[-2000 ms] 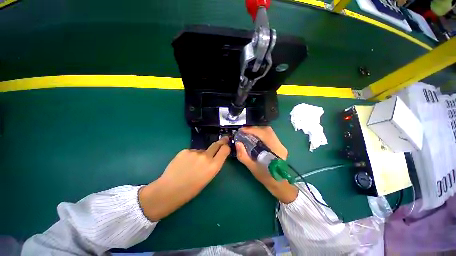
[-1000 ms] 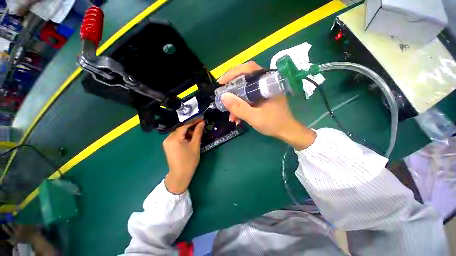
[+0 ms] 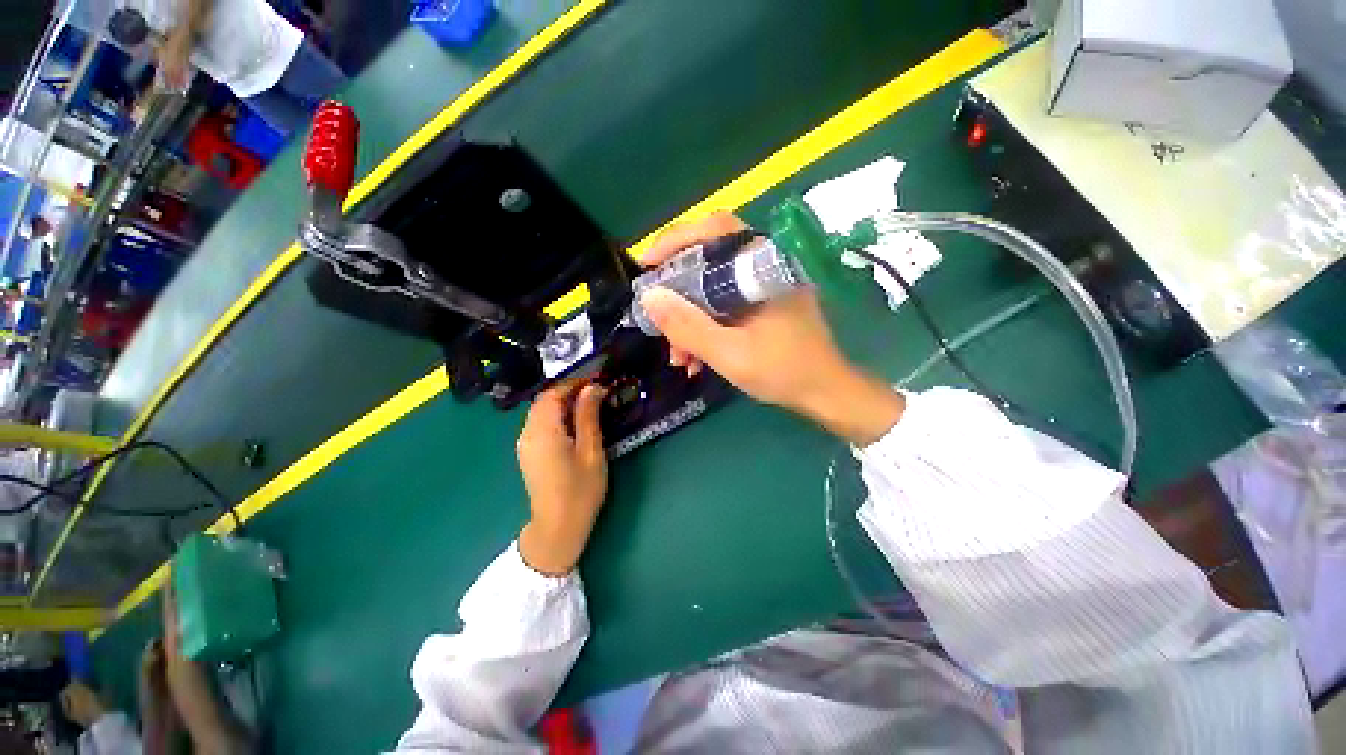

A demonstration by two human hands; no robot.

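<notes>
My right hand (image 3: 768,342) is closed around the dispensing syringe (image 3: 712,277), a clear-grey barrel with dark bands. Its tip end points left at the black fixture (image 3: 650,406), beside the clamp; the exact tip is hidden. A green cap (image 3: 810,244) joins it to a clear hose. My left hand (image 3: 563,469) has its thumb and fingertips bent at the fixture's near edge by the small silver plate (image 3: 565,344). Whether they pinch a part cannot be seen. The toggle clamp (image 3: 387,269) with a red handle (image 3: 332,148) reaches down to the plate.
Crumpled white tissue (image 3: 892,267) lies behind the syringe cap. A controller (image 3: 1255,221) bearing a white carton (image 3: 1166,67) stands right. A green box (image 3: 225,597) is at left near another person's arms (image 3: 185,686). A person (image 3: 251,52) and blue basket (image 3: 453,21) are across the line.
The head view has turned, so the fixture appears tilted and further left than two seconds ago. The syringe barrel appears more sideways. Both hands stay at the fixture.
</notes>
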